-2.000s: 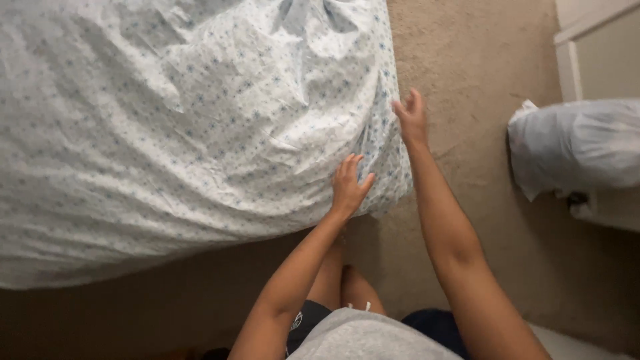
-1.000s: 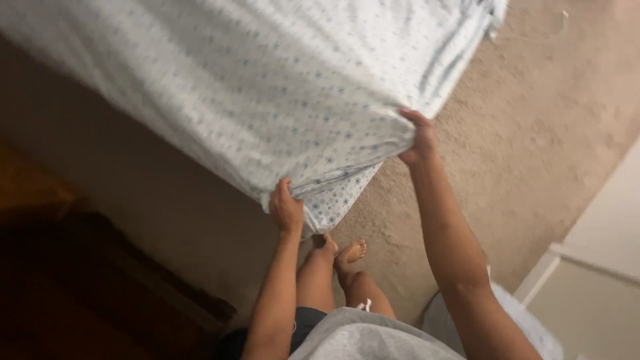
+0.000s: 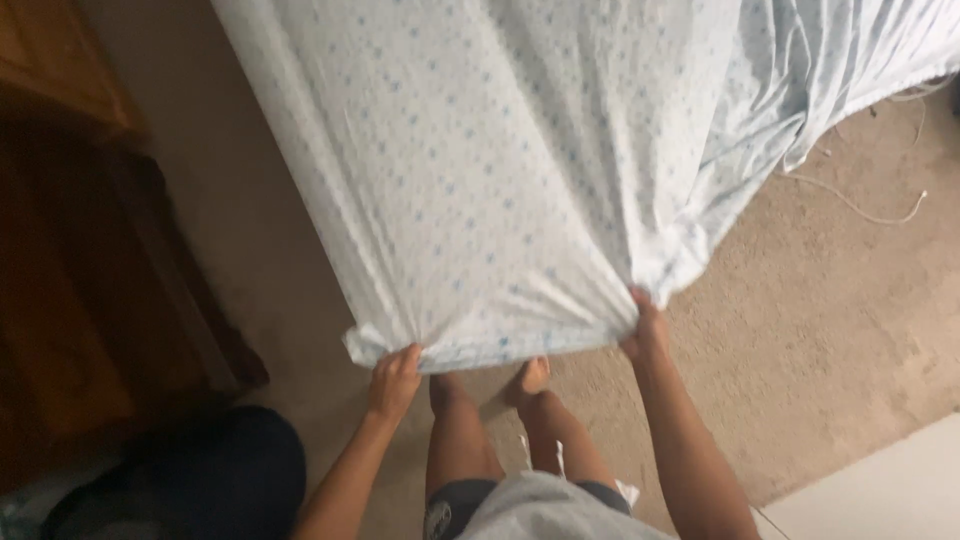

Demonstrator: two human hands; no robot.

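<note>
A white bed sheet with small blue stars spreads over the bed and is drawn into folds toward its near end. My left hand grips the sheet's near edge close to the left corner. At the right, my right hand holds a gathered part of the same edge. Between the two hands the edge runs nearly straight, above my legs and one bare foot. The sheet hides the bed beneath it.
Beige carpet surrounds the bed. A white cable lies on it at the right. Dark brown wooden furniture stands at the left, with a dark rounded object at the lower left. A white surface fills the lower right corner.
Two seconds ago both hands were apart from any grip, near the sheet; now both grip its edge. Since one second ago the hands have moved farther apart. The view has turned strongly.
</note>
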